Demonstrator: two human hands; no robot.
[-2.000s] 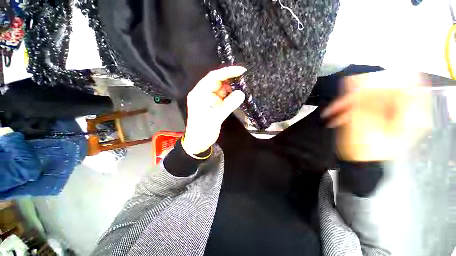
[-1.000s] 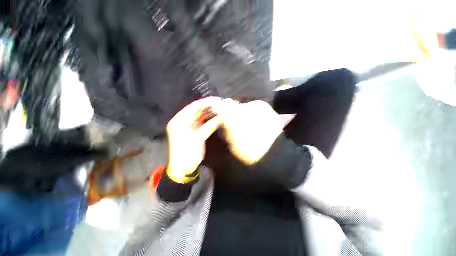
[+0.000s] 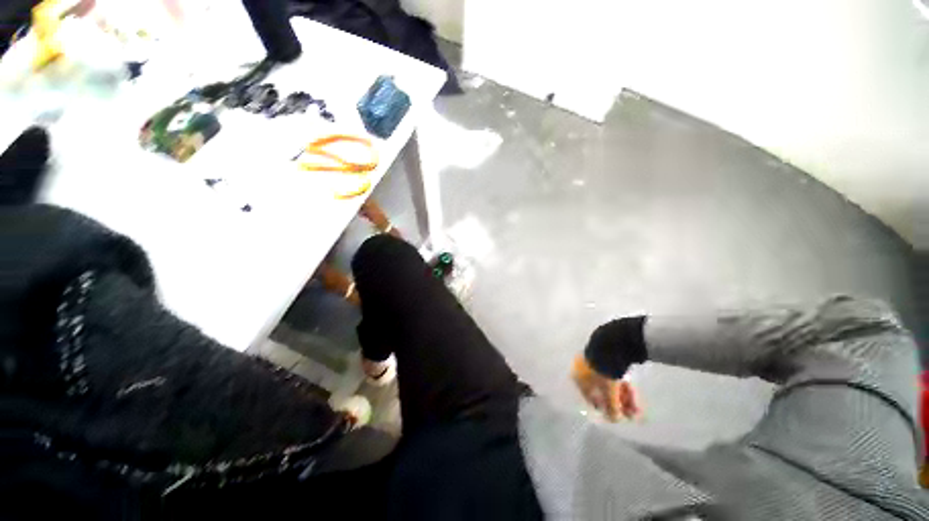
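Note:
The dark woolly jacket (image 3: 194, 382) lies over the lap and the white table's near edge at the left, with flecked trim along its lower edge. Pale fingertips of my left hand (image 3: 354, 411) show at the jacket's right-hand corner, pinching its edge; the rest of the hand is hidden. My right hand (image 3: 608, 392) is well away from the jacket, right of my black-clad leg, over the grey floor. Its fingers are bent and blurred, and whether they hold a needle cannot be told. No thread is visible.
The white table (image 3: 275, 214) bears orange-handled scissors (image 3: 341, 158), a blue patterned block (image 3: 384, 106), a colourful round item (image 3: 181, 132) and small dark pieces (image 3: 270, 100). Wooden stool parts (image 3: 341, 282) are under the table. A red thing (image 3: 924, 407) shows at the right edge.
The view has swung to the right, bringing the scissors and the floor into sight. My right hand was beside my left one second ago and is now far out to the right.

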